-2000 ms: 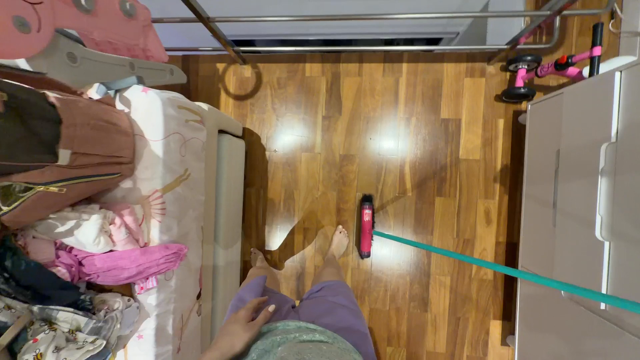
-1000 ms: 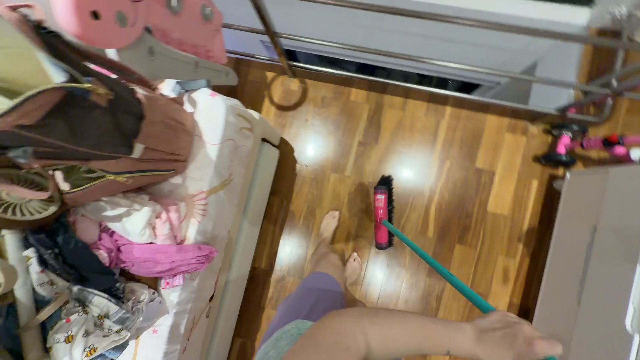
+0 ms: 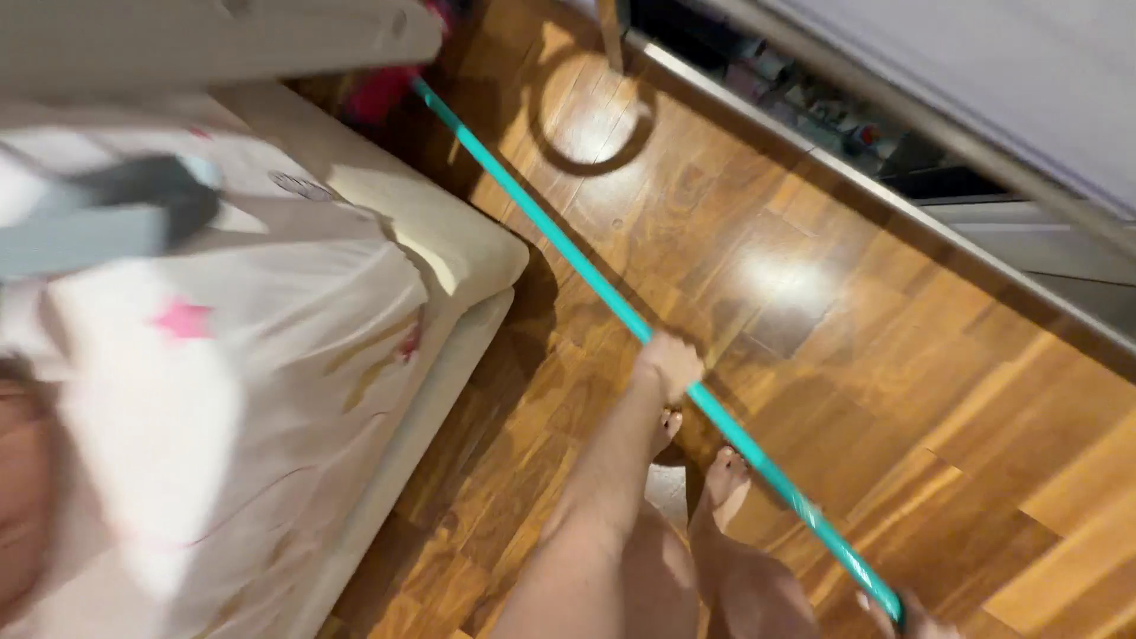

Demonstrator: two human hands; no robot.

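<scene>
A turquoise broom handle [image 3: 568,248] runs diagonally across the view, from the upper left to the lower right. My left hand [image 3: 672,362] is wrapped around its middle, above my bare feet. At its lower end, near the bottom edge of the view, my right hand [image 3: 905,614] grips it and is partly cut off by the frame. The pink broom head [image 3: 382,93] is blurred, low by the floor beyond the corner of the bed, and partly hidden by a grey panel. Its bristles cannot be made out.
The bed [image 3: 479,253] with a patterned sheet [image 3: 293,355] fills the left side. A grey panel [image 3: 204,44] overhangs its far end. Metal rails [image 3: 932,133] cross the upper right, with a round base ring [image 3: 593,164] on the wooden floor [image 3: 799,373].
The broom head has moved from the open floor to beyond the bed's corner. Both hands are now on the handle; one was seen there a second ago. The view has shifted strongly toward the bed.
</scene>
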